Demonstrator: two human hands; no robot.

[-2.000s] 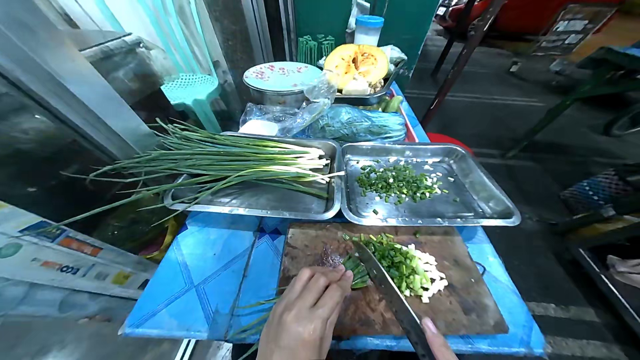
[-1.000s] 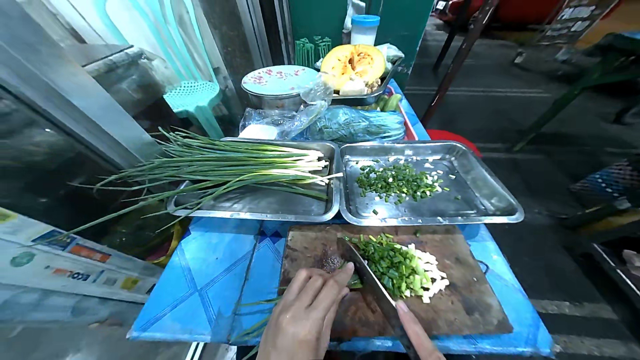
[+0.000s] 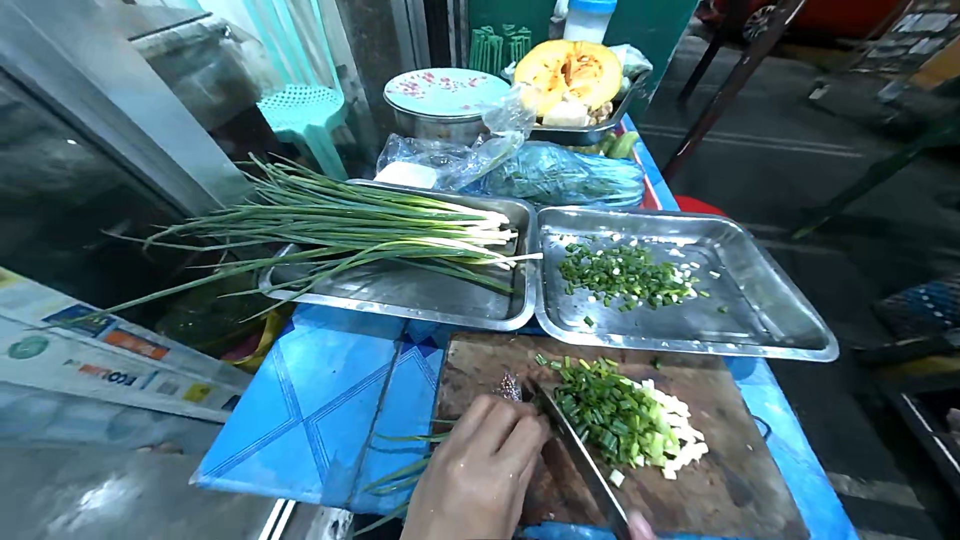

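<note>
My left hand (image 3: 480,469), its fingers curled, grips a bunch of green onion leaves (image 3: 401,476) on the worn wooden cutting board (image 3: 697,499). At the bottom edge my right hand (image 3: 640,526) shows only a fingertip beside the kitchen knife (image 3: 581,457); the rest is out of view. The blade lies close to my left knuckles. Chopped green onion (image 3: 615,412), green and white, is heaped right of the blade. Whole green onions (image 3: 360,225) lie across the left metal tray (image 3: 405,296). Smaller chopped pieces (image 3: 626,274) sit in the right metal tray (image 3: 750,315).
Behind the trays are a blue plastic bag of greens (image 3: 562,176), a clear plastic bag (image 3: 472,161), a pot with a floral lid (image 3: 448,91) and a cut pumpkin (image 3: 570,75). A blue-covered table (image 3: 322,405) holds everything. A turquoise plastic chair (image 3: 304,109) stands at back left.
The knife has shifted slightly left against my left hand's fingers. Less of my right hand shows at the bottom edge than one second ago.
</note>
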